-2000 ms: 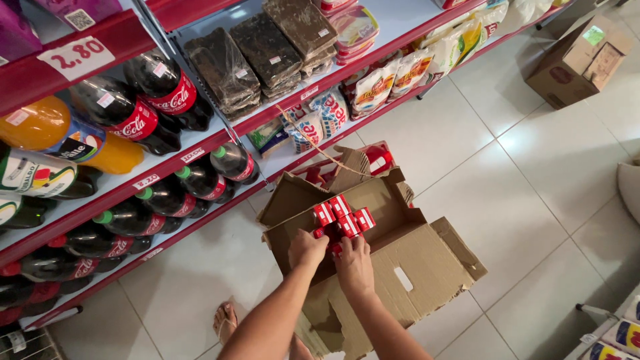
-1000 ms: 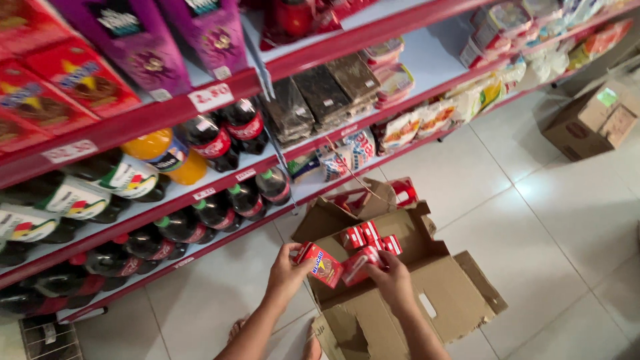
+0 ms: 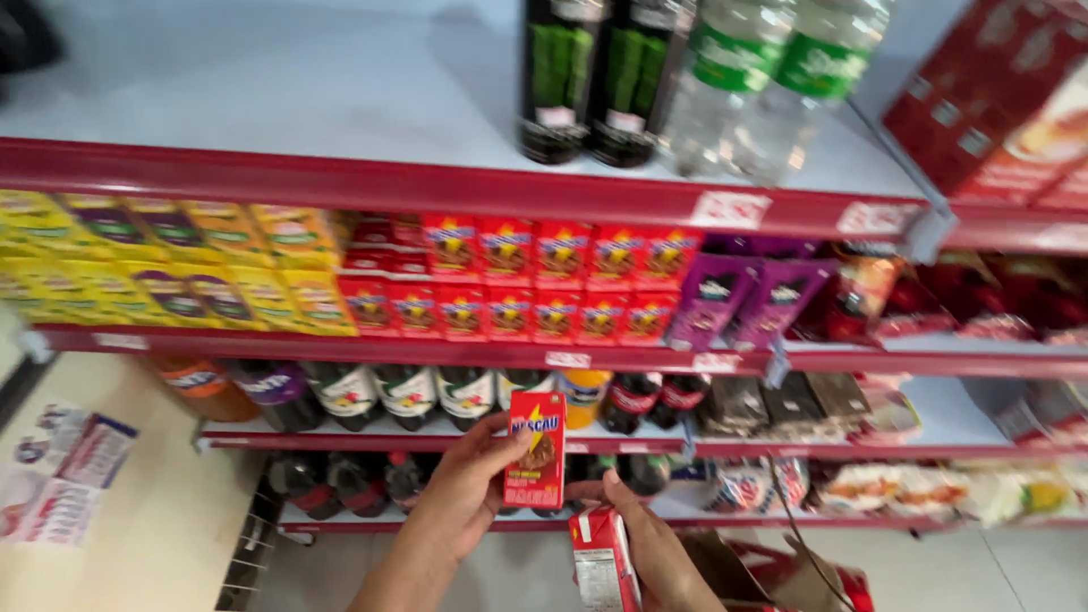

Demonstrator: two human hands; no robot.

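Observation:
My left hand [image 3: 476,476] grips a red Nescau drink carton [image 3: 537,450], held upright with its front toward me. Just right of it and lower, my right hand [image 3: 642,535] is closed around a second red carton [image 3: 602,561], tilted, with a printed panel showing. Beyond both hands, similar red cartons [image 3: 510,314] stand in two stacked rows on a shelf, between yellow drink cartons [image 3: 289,297] and purple packs [image 3: 714,289]. At the left end of the upper red row, some cartons sit farther back. Part of an open cardboard box [image 3: 722,569] shows at the bottom right.
Red shelf edges [image 3: 382,191] run across the view. Above stand dark cans [image 3: 552,85] and clear green-labelled bottles [image 3: 731,85]. Soda bottles [image 3: 408,395] fill lower shelves, beside dark wrapped packs [image 3: 735,404]. A pale panel with leaflets [image 3: 68,476] is at the left.
Two seconds ago both hands were at the cartons in the cardboard box; one second ago each held a carton above it. Now the hands are in front of the shelves, and the view has swung up.

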